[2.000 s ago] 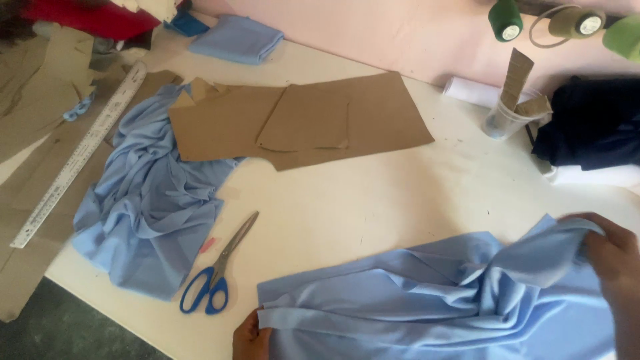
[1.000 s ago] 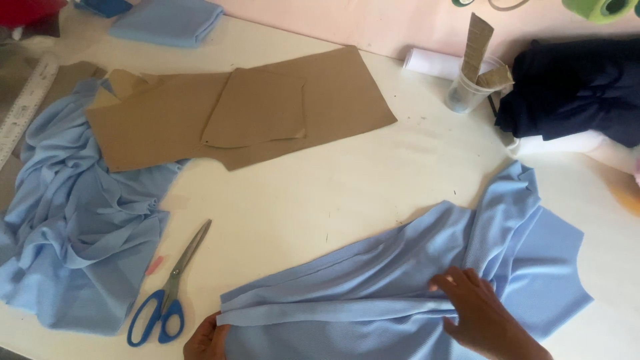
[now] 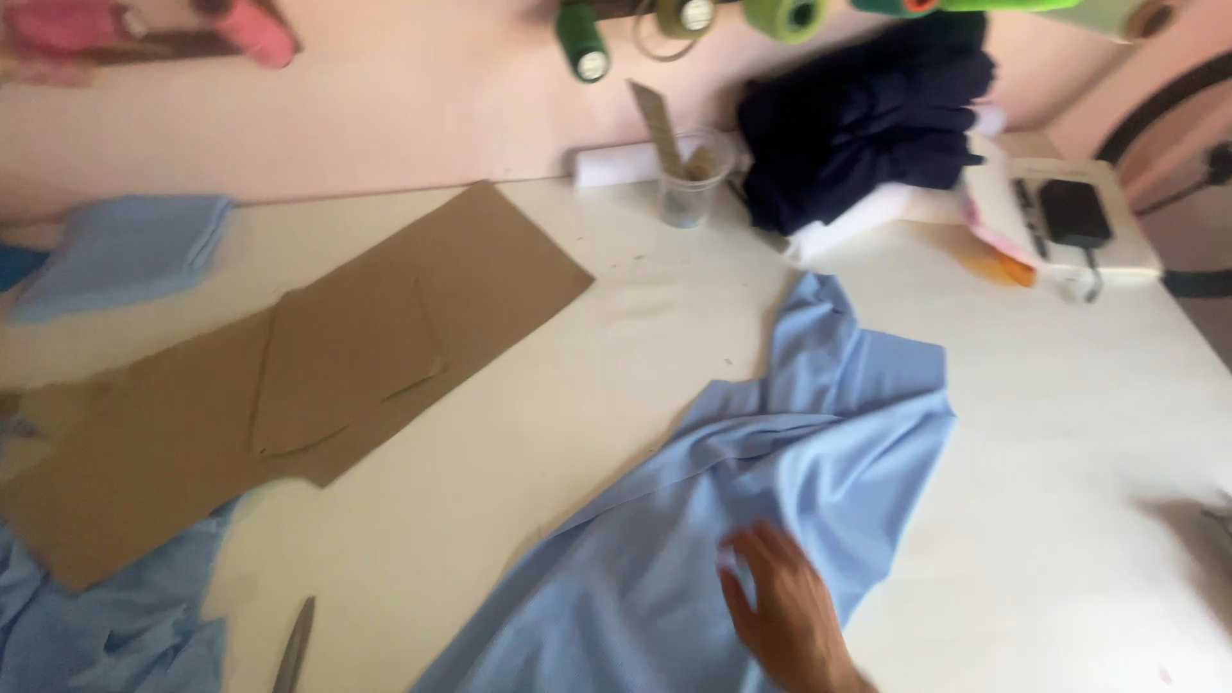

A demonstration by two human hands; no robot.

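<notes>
Light blue fabric (image 3: 674, 520) lies with folds across the lower middle and right of the white table. My right hand (image 3: 784, 606) rests on or just over this fabric, its fingers curved and a gap between thumb and fingers; it grips nothing that I can see. My left hand is out of view. Brown paper pattern pieces (image 3: 500, 260) lie left of the fabric, a smaller one on top of a larger one. Under their lower edge is a second, crumpled blue fabric (image 3: 125, 626). Only a blade of the scissors (image 3: 295, 645) shows at the bottom edge.
Folded blue cloth (image 3: 125, 245) lies at the back left. A clear plastic cup (image 3: 685, 200) holds brown strips, beside a white roll (image 3: 616, 165) and a dark navy cloth bundle (image 3: 857, 125). A black adapter (image 3: 1075, 212) sits at the right. Thread spools (image 3: 582, 43) hang above.
The view has swung right. My left hand, earlier at the fabric's left end, is out of view. My right hand held the fabric's far end two seconds ago; now it is over its middle.
</notes>
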